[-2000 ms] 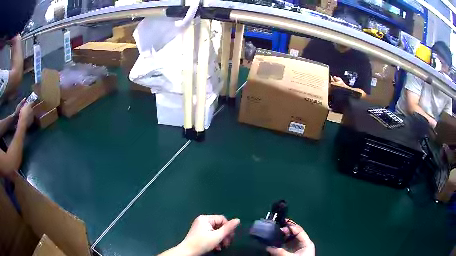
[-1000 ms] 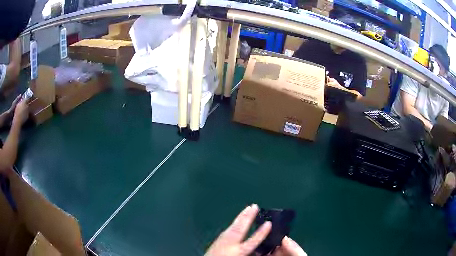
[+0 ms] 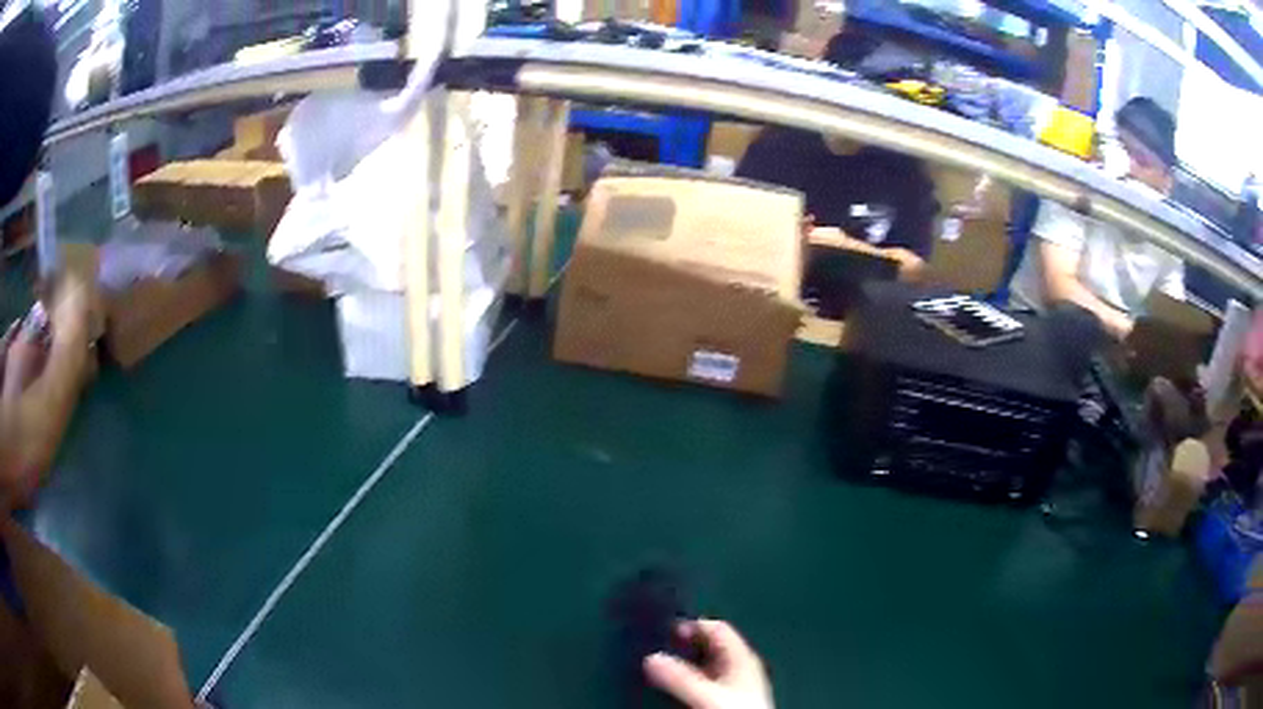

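A black power adapter (image 3: 648,612) is in front of me near the bottom centre, blurred and dark. My right hand (image 3: 712,668) is at its right side, with thumb and fingers closed on its edge. Its cord cannot be made out apart from the block. My left hand is not in the picture. The adapter is over the dark green mat (image 3: 457,554).
An open carton (image 3: 104,623) is at lower left. A closed carton (image 3: 679,284) stands at back centre, left of a large black unit (image 3: 956,416). Posts (image 3: 450,249) stand before a white sack (image 3: 333,208). Other people sit behind the bench and at far left.
The view has turned right, so the scene sits further left. My left hand, on the adapter a second ago, has left the picture. My right hand still has the adapter.
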